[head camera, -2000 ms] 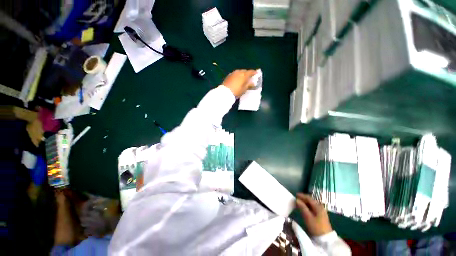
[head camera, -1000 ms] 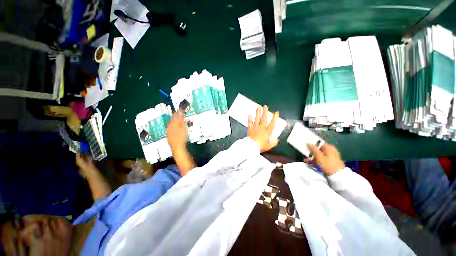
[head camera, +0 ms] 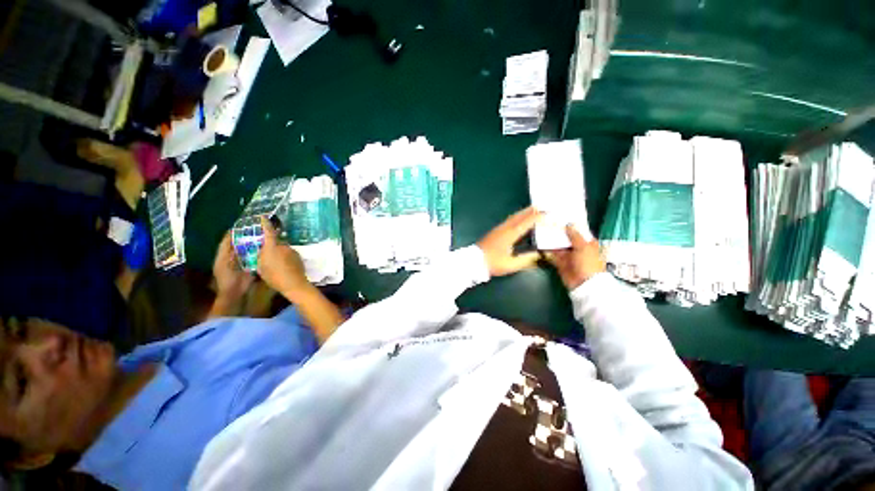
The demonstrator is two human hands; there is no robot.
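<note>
A white folded paper or small stack of papers [head camera: 558, 192] stands out from my hands at the middle of the green bench. My left hand [head camera: 510, 242] touches its lower left edge with the fingertips. My right hand [head camera: 579, 257] grips its lower end, thumb on top. The undersides of both hands are hidden. A smaller pile of white folded papers [head camera: 525, 93] lies farther back on the bench.
Piles of flat white-and-green boxes lie at left [head camera: 401, 206] and right [head camera: 679, 216]. A neighbour in blue at left holds a shiny label sheet [head camera: 259, 225]. A tape roll [head camera: 221, 61], papers and a black cable lie at back left.
My two hands have come together at the white paper, which now points away from me. The neighbour's hand has left the box piles, and both their hands now hold the label sheet.
</note>
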